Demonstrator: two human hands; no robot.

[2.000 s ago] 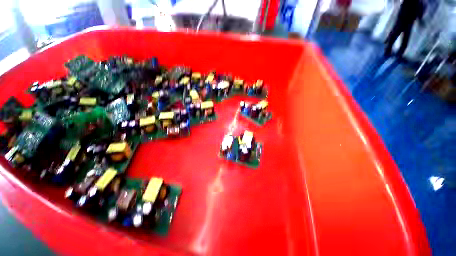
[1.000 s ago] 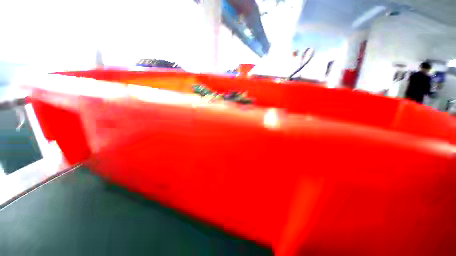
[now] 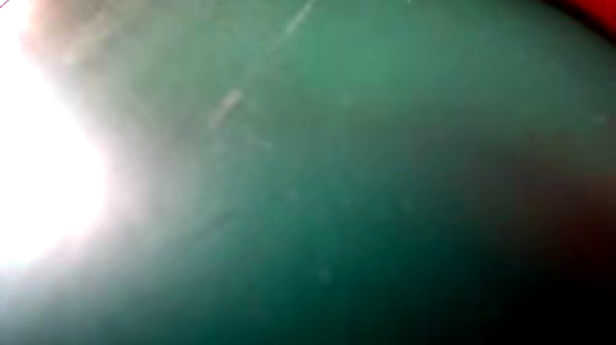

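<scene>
A green mat surface (image 3: 338,148) fills almost the whole view, very close to the camera and blurred. A pale streak or scratch runs across its upper part. Neither my left hand nor my right hand can be made out. A blurred dark reddish patch lies at the right edge, and I cannot tell what it is.
A small piece of a red tote (image 3: 601,15) shows at the top right corner. A bright white glare covers the left side. A blurred brownish shape shows at the top left.
The view has dropped from the red tote's outer wall to the green mat close up. The tote now shows only at the top right corner. The boards and the distant person are out of view.
</scene>
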